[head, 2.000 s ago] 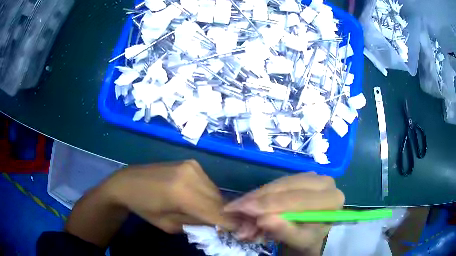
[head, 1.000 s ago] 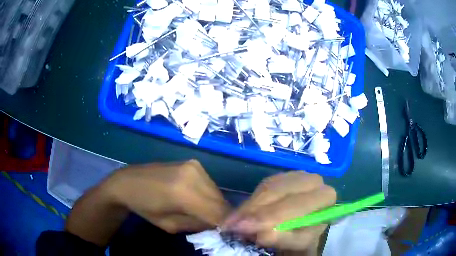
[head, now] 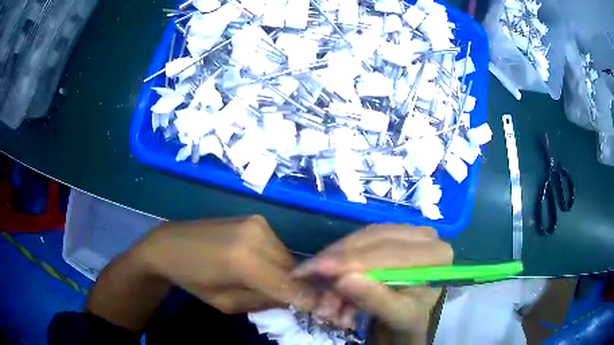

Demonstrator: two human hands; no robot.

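Observation:
My left hand and my right hand meet at the near edge of the bench, fingertips close together. A bunch of tagged pins with fanned white tags shows below the fingers, held by my left hand; its stem ends are partly hidden and blurred. My right hand holds a bright green pen-like tool, which points out to the right, nearly level. The tool's tip at the bunch is hidden or too blurred to tell. A blue tray heaped with white-tagged metal pins lies just beyond the hands.
A steel ruler and black-handled scissors lie right of the tray. Clear boxes with tagged pins are at the upper right. Cloudy clear cases are at the upper left. A clear bin sits below the bench edge at left.
The green tool has swung from tilted up at its right end to nearly level. My right hand has shifted slightly and its thumb shows more. The bunch stays in about the same place.

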